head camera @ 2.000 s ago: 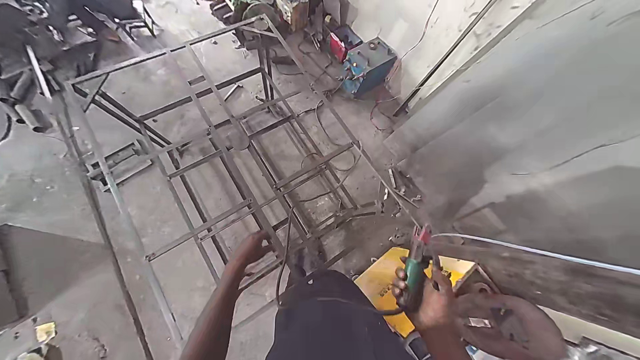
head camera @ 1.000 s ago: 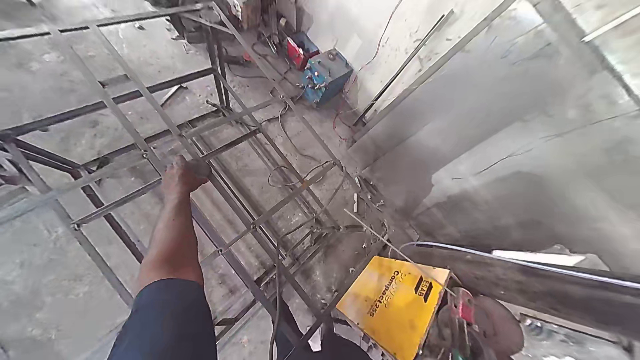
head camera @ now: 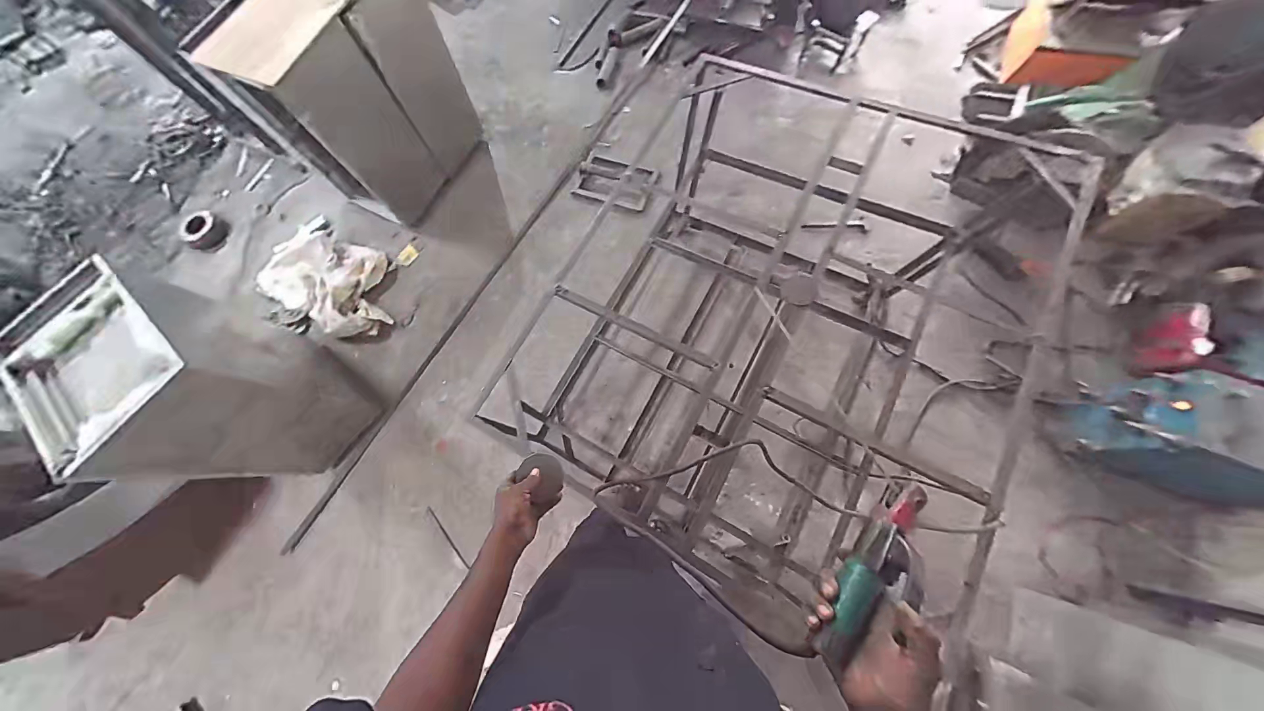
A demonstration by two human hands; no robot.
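My left hand (head camera: 520,509) holds a dark round disc (head camera: 540,476) between thumb and fingers, close to the near left corner of a welded metal frame (head camera: 780,395). At the lower right, my right hand (head camera: 884,632) is closed around the green body of an angle grinder (head camera: 857,597) with a red part at its far end. A dark cable crosses the near part of the frame and loops down beside my lap. Another round disc (head camera: 797,288) lies on the frame's middle bars.
A tall box-like cabinet (head camera: 395,109) stands at the upper left, an open-topped box (head camera: 197,405) below it. A crumpled plastic bag (head camera: 331,281) and a short pipe ring (head camera: 202,229) lie on the floor. A blue machine (head camera: 1165,434) is at the right, with cables near it.
The view has swung left a lot. My left hand, on the frame's bars one second ago, now holds a disc nearer my body.
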